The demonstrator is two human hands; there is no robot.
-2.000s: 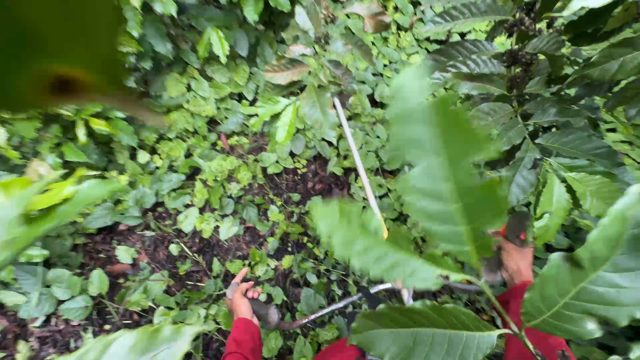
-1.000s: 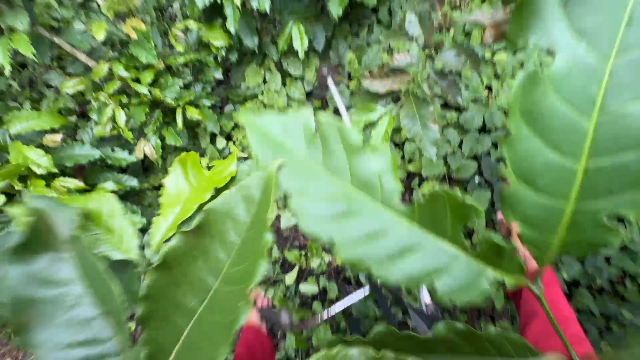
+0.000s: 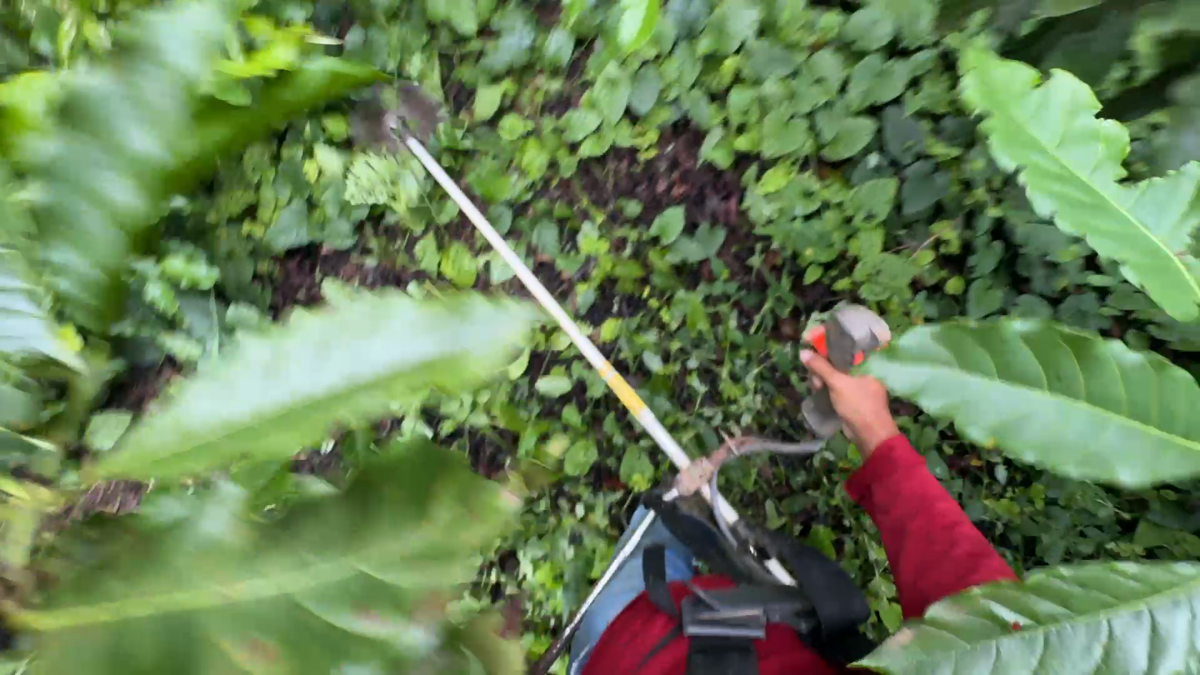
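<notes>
A brush cutter's long white shaft (image 3: 534, 286) with a yellow band runs from my waist to the upper left. At its far end the cutting head (image 3: 398, 117) is blurred among the low plants. My right hand (image 3: 848, 394) is closed on the grey and orange control grip (image 3: 844, 339) of the curved handlebar (image 3: 773, 447). A black harness with a buckle (image 3: 722, 619) crosses my red shirt near the shaft. The left part of the handlebar (image 3: 609, 572) reaches down to the bottom edge. My left hand is not seen; large leaves cover the lower left.
Big serrated leaves hang close to the camera on the left (image 3: 319, 375) and on the right (image 3: 1041, 398). Leafy ground cover (image 3: 787, 122) spreads around patches of dark soil and litter (image 3: 656, 178).
The shaft now slants to the upper left, and its cutting head has come into view. My left hand, seen on the left grip earlier, is out of sight. The view has shifted.
</notes>
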